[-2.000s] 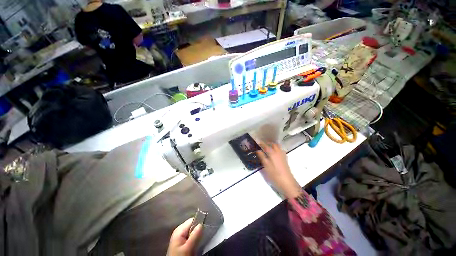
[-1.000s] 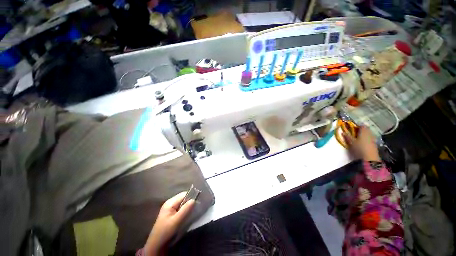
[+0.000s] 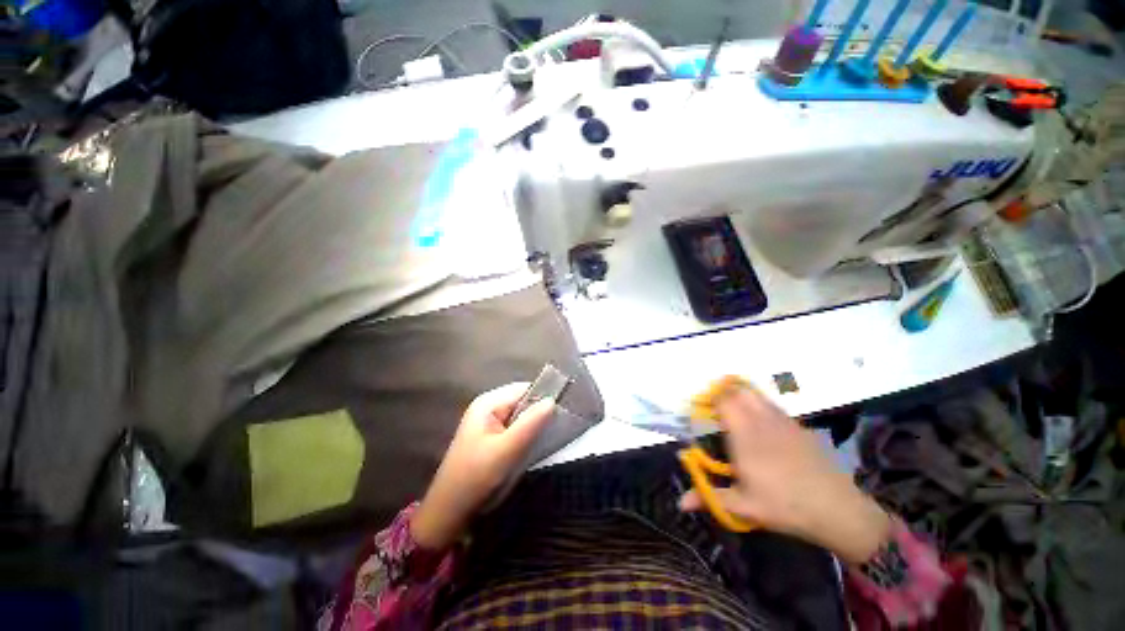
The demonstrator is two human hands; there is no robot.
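Observation:
My left hand [image 3: 484,446] pinches a small folded cloth piece [image 3: 540,392] at the near right corner of the grey-brown garment panel [image 3: 457,349]. My right hand [image 3: 780,462] holds scissors by their orange-yellow loop handles [image 3: 707,489]. The blades [image 3: 654,417] point left toward the cloth piece and do not touch it. They are somewhat blurred, so how far they are open is hard to tell. A yellow-green patch [image 3: 305,467] lies flat on the dark part of the panel at the left.
The white sewing machine [image 3: 765,160] stands behind the hands, with a dark phone [image 3: 716,269] under its arm. A teal-handled tool [image 3: 928,306] and a small dark scrap [image 3: 785,382] lie on the table. A blue spool rack [image 3: 845,84] sits on top. Dark cloth [image 3: 987,493] is heaped at right.
My right hand has gone from the phone to the scissors at the table's right end and brought them left, near my left hand. My left hand still pinches the cloth piece. The view has shifted.

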